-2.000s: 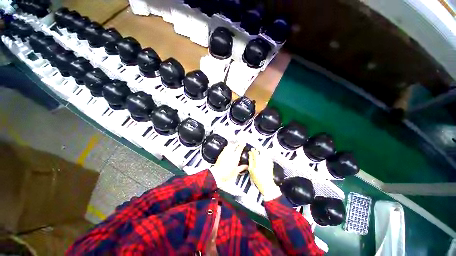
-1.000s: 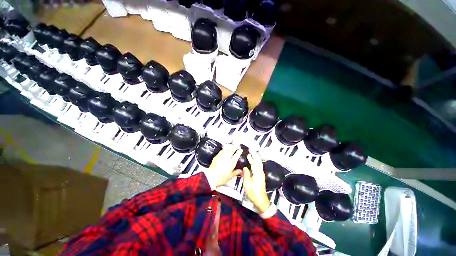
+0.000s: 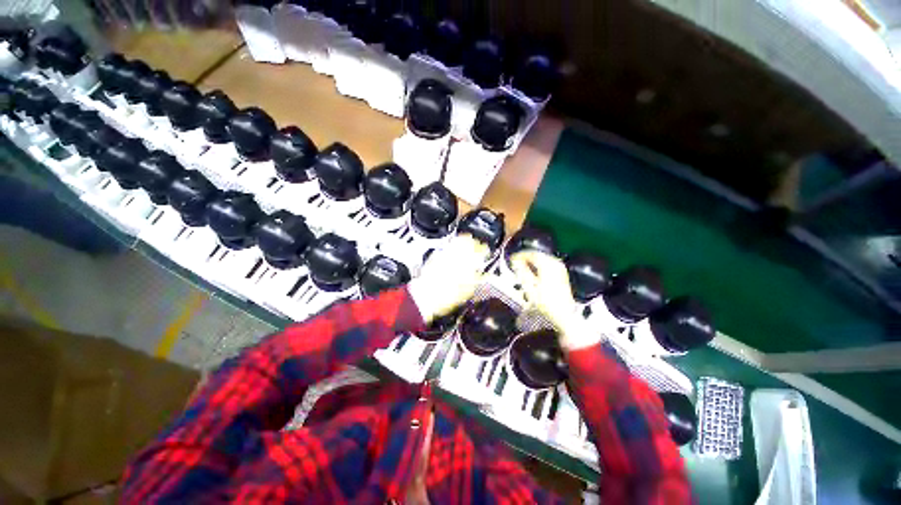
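Camera units with white slotted bodies (image 3: 499, 380) and glossy black ball heads (image 3: 487, 325) stand in two long rows across the bench. My left hand (image 3: 450, 281) reaches over the front row to the back row, its fingertips by a black head that has a faint pale marking (image 3: 481, 229). My right hand (image 3: 543, 281) is at the neighbouring black head (image 3: 532, 243) in the back row, fingers bent at its near side. Whether either hand grips a unit or holds a small label is too blurred to tell.
A sheet with a grid of small dark squares (image 3: 719, 418) lies on the green bench (image 3: 632, 212) at the right, beside a long white shell (image 3: 783, 444). More units (image 3: 431, 108) stand on brown cardboard (image 3: 296, 84) behind the rows. A grey bar (image 3: 810, 395) crosses at the right.
Both hands have moved from the front row up to the back row and are farther apart. The front-row heads formerly between and beside them now show uncovered. The view has shifted slightly.
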